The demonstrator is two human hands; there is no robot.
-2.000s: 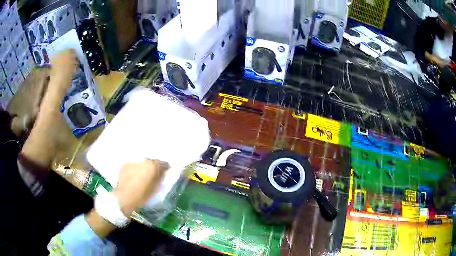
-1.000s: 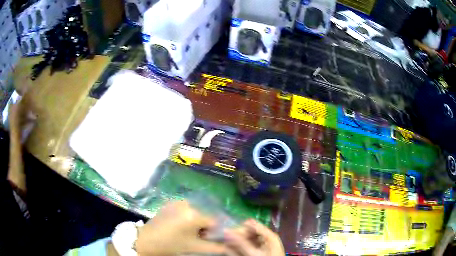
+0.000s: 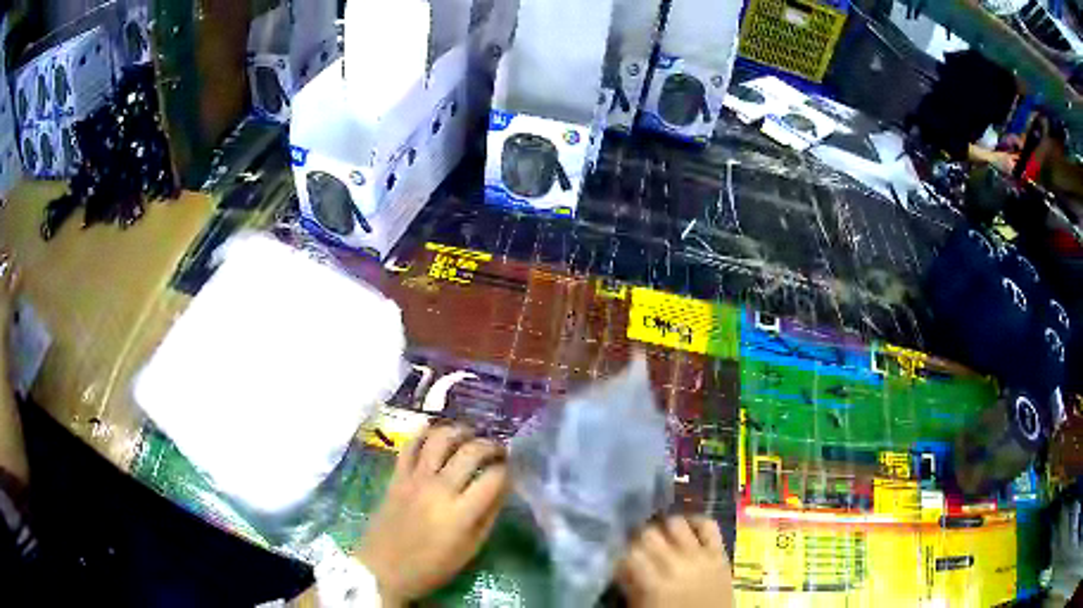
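Note:
A thin milky poly bag (image 3: 600,457) stands crinkled over the printed table sheet in front of me. My left hand (image 3: 442,505), with a white band at the wrist, grips the bag's left edge. My right hand (image 3: 677,568) holds its lower right side and is cut off by the bottom edge. The bag covers the place where the speaker stood, and I cannot tell if the speaker is inside. A thick white stack of poly bags (image 3: 273,368) lies left of my left hand.
Open retail boxes (image 3: 531,164) stand at the back. Tangled black cables (image 3: 119,154) lie at the far left. Dark speakers (image 3: 1027,416) line the right edge. A yellow crate (image 3: 793,36) and a person (image 3: 968,107) are behind. Another person's arm (image 3: 12,416) shows at the left edge.
My hands have moved up and apart with the bag stretched between them. The bag now covers the speaker's place. The other person's box at the left is gone from view.

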